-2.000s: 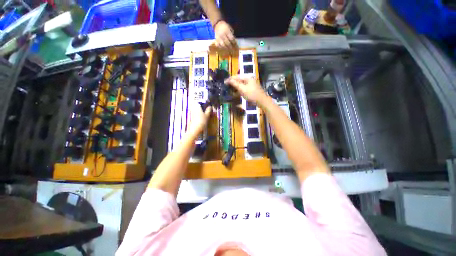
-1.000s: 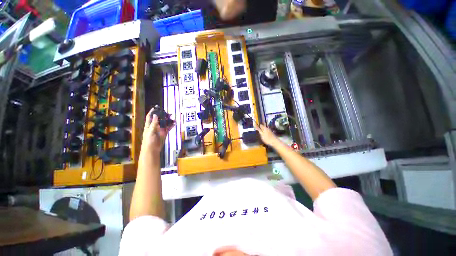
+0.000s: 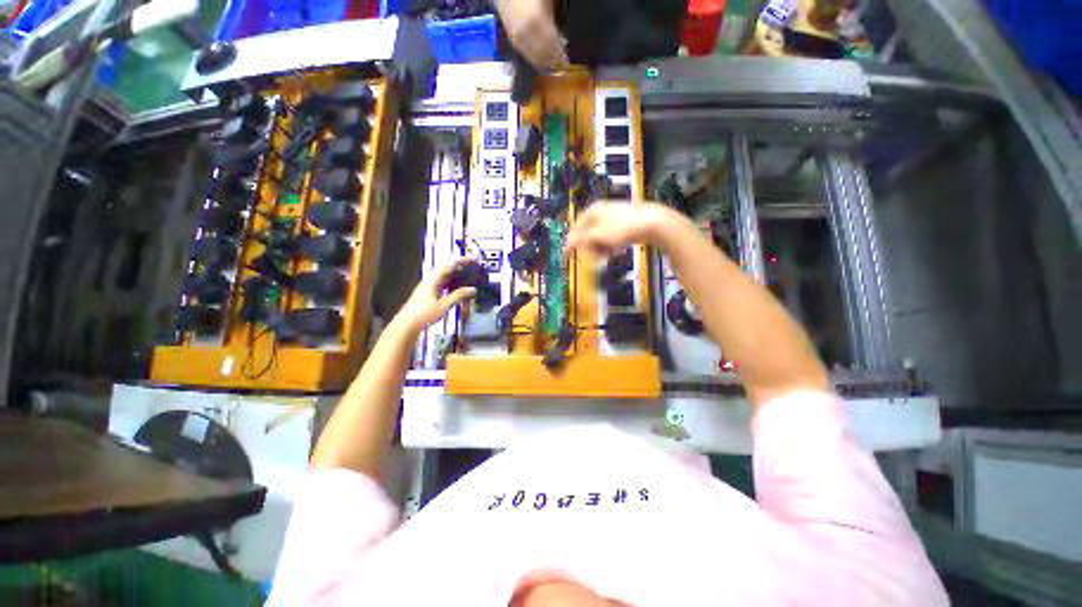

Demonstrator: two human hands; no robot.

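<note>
An orange test fixture tray [image 3: 552, 377] lies before me, with white AC sockets [image 3: 495, 167] along both sides and a green connector board [image 3: 555, 279] down its middle. Black adapters and cords [image 3: 528, 244] lie over the middle. My left hand [image 3: 440, 292] holds a black power adapter [image 3: 470, 276] at the tray's lower left sockets. My right hand [image 3: 608, 228] is blurred above the board and right socket row, fingers bent together; I cannot tell if it holds a cord.
A second orange tray [image 3: 247, 368] full of black adapters stands on the left. Conveyor rails [image 3: 753, 237] run on the right. Another person's hand [image 3: 535, 36] is at the tray's far end. Blue baskets [image 3: 463, 39] stand behind.
My left hand has moved from beside the tray onto its left sockets with the adapter. My right hand has moved up and inward from the lower right edge. The view has shifted.
</note>
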